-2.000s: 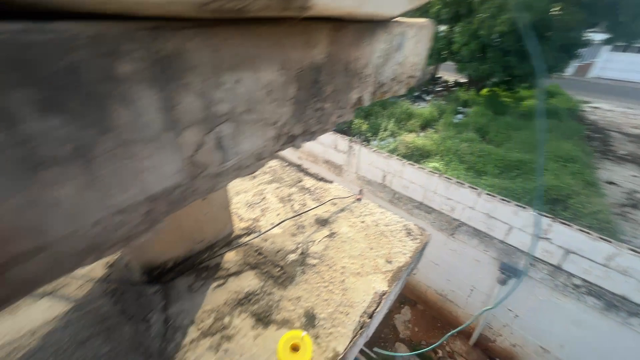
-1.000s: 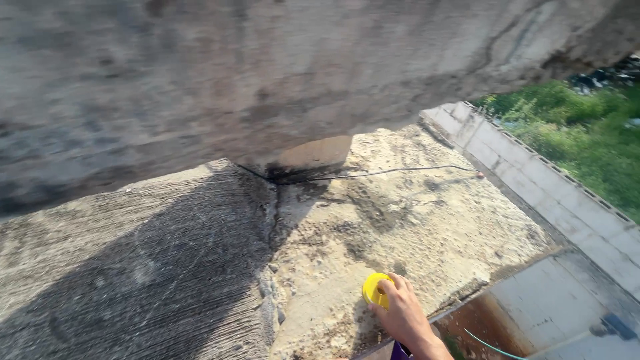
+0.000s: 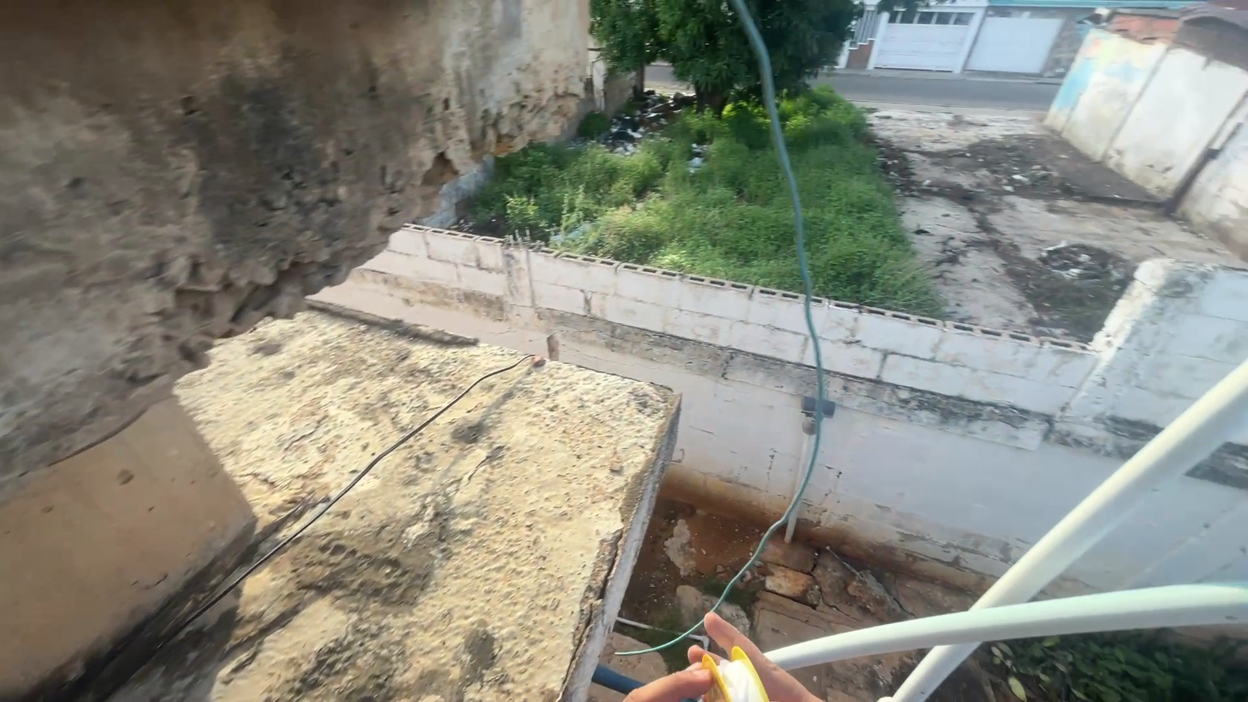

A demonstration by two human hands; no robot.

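Note:
At the bottom edge, right of the slab, my right hand [image 3: 775, 680] holds a yellow spool [image 3: 720, 677] with white material wound on it, probably thread seal tape. Only the fingers and part of the hand show; the rest is cut off by the frame. White pipes [image 3: 1063, 526] stand just right of the hand. A thin green cable or hose [image 3: 801, 263] hangs down, its lower end close to my fingertips. My left hand is out of view.
A rough concrete slab [image 3: 439, 487] juts out at left, crossed by a black wire [image 3: 380, 458], beneath a weathered concrete beam [image 3: 263, 146]. The slab's edge drops to a lower yard [image 3: 712, 546]. A white block wall [image 3: 760, 336] stands beyond.
The view has swung right and up since one second ago, bringing the white pipes into sight. My right hand still holds the yellow spool, now at the bottom edge beyond the slab.

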